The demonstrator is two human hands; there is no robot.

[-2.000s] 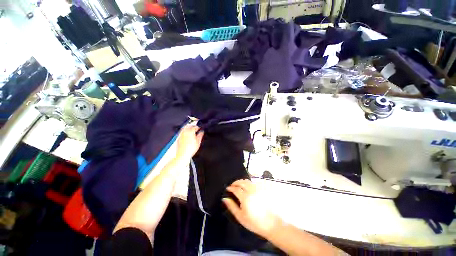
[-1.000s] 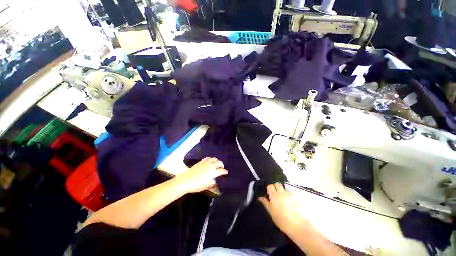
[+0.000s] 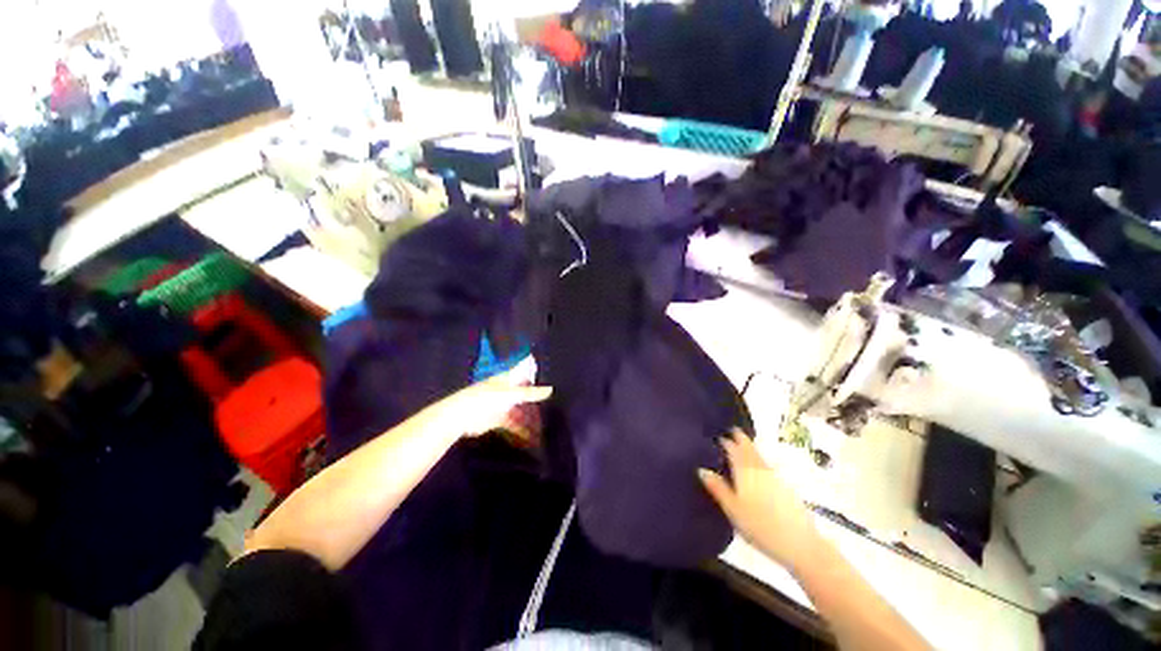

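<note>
A partly sewn dark garment with a rounded purple piece (image 3: 656, 458) lies at the table's front edge, left of the white sewing machine (image 3: 1006, 394). My left hand (image 3: 509, 397) is at the garment's left edge; its fingertips are partly hidden, so its grip is unclear. My right hand (image 3: 751, 490) is at the right edge of the purple piece, thumb on top and fingers at the dark edge, holding it. A pale narrow line (image 3: 548, 572) hangs below toward my lap. A thin white thread (image 3: 576, 244) lies on the cloth behind.
A dark cloth pile (image 3: 420, 305) lies left over a bright blue edge. More purple cloth (image 3: 840, 216) lies behind the machine beside clear plastic (image 3: 1019, 331). A black rectangular object (image 3: 957, 490) sits under the machine arm. A red bin (image 3: 271, 420) and green basket (image 3: 197, 286) stand low left.
The garment has been turned, so the rounded purple piece now faces up and the white-edged dark panel no longer shows. The view has swung left, shifting the machine rightward.
</note>
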